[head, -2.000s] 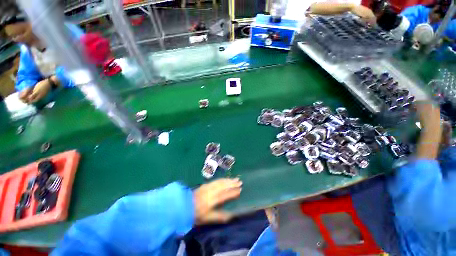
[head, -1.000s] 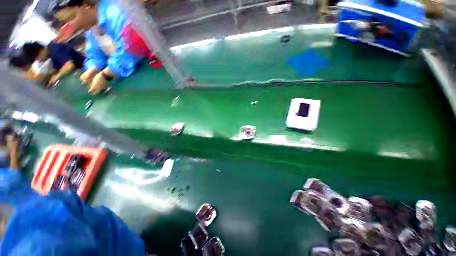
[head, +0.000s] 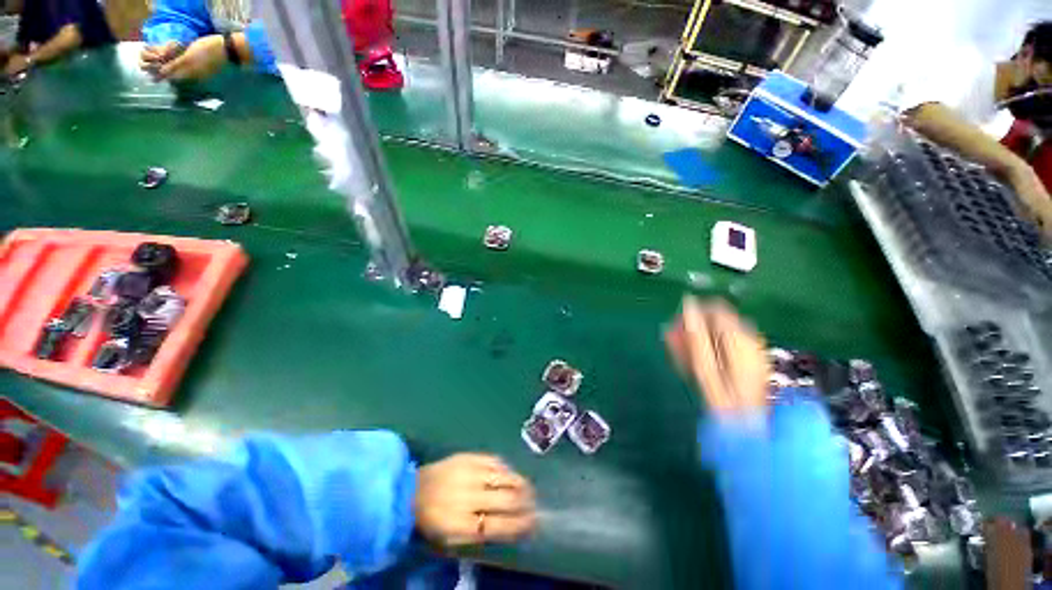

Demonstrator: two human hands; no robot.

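Three or so watch-style housings with shiny rims lie in a small cluster on the green bench. A large pile of similar housings lies at the right, partly behind my right sleeve. My left hand rests palm down by the front edge, below and left of the cluster, fingers loosely bent; its palm side is hidden. My right hand is raised over the bench between the cluster and the pile. It is blurred, fingers close together, and I cannot tell whether it holds anything.
A salmon tray with dark parts is at left. A wrapped metal post stands beside a white scrap. A white device, single housings, a blue fixture and blister trays lie beyond. Other people's hands show at the far side.
The view has swung about. My left hand, out of view one second ago, shows again by the front edge. My right hand has come in over the bench, left of the pile.
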